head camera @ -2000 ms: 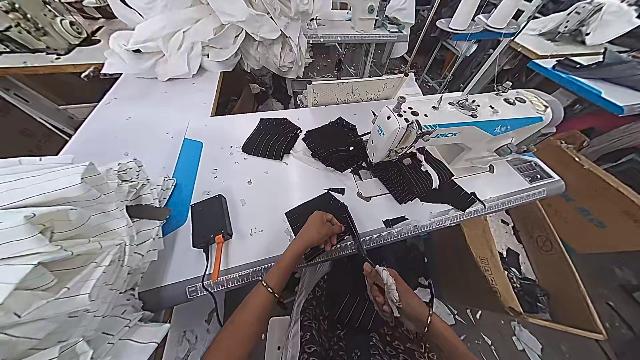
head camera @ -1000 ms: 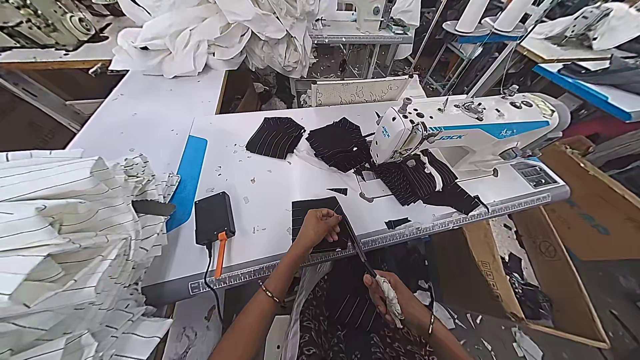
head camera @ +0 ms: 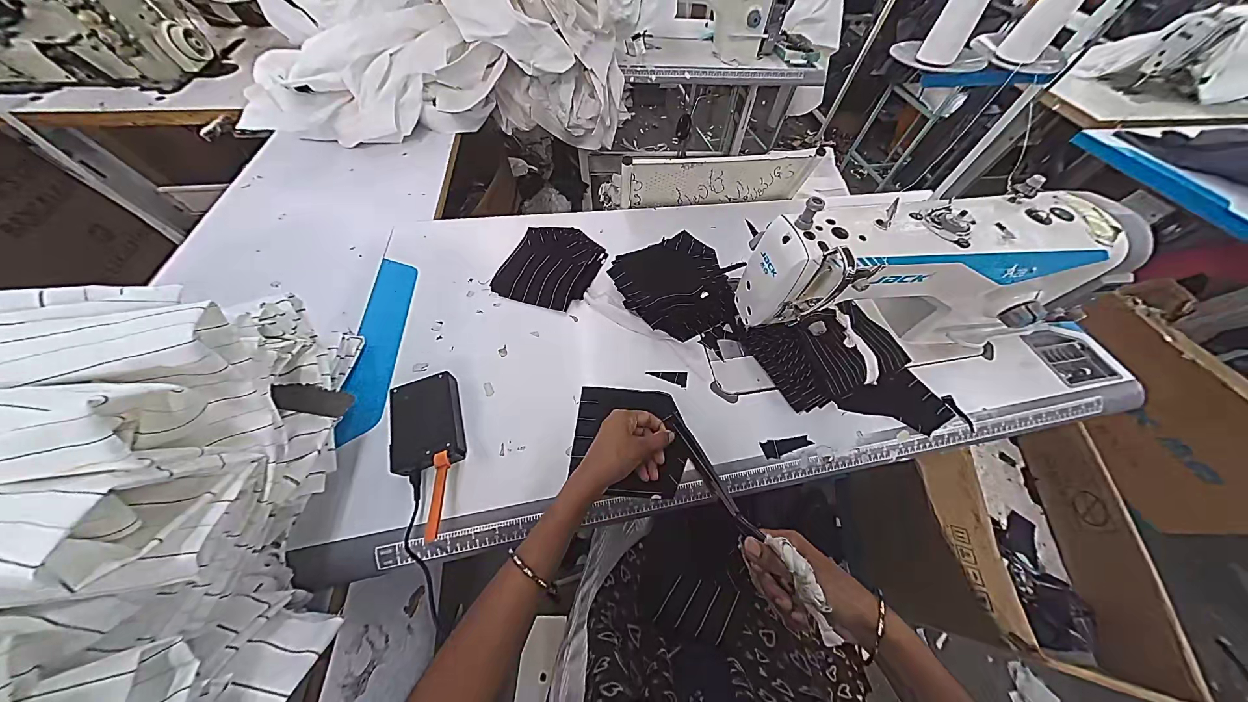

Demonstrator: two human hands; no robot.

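Observation:
My left hand (head camera: 629, 448) rests on a black pinstriped fabric piece (head camera: 600, 414) near the table's front edge, thumb and fingertips pinched together at its right part. My right hand (head camera: 795, 580) grips long dark scissors (head camera: 717, 487), whose handles are wrapped in white cloth (head camera: 804, 585). The blades point up and left, along the right edge of the fabric piece. More striped black pieces lie farther back, one (head camera: 549, 268) at the left and a stack (head camera: 675, 285) beside it. Others (head camera: 804, 361) lie under the head of the white and blue sewing machine (head camera: 936, 258).
A black box (head camera: 427, 424) with a cable and an orange strap stands left of my hands. White striped fabric (head camera: 146, 468) is heaped at the far left. Small black scraps (head camera: 785, 447) lie near the ruler edge (head camera: 877, 450). An open cardboard box (head camera: 985, 556) stands at the right below the table.
Between the earlier frames and now, the scissors have stayed beside the fabric piece in my right hand, while my left hand has stayed on it. The piece lies turned straighter than two seconds ago.

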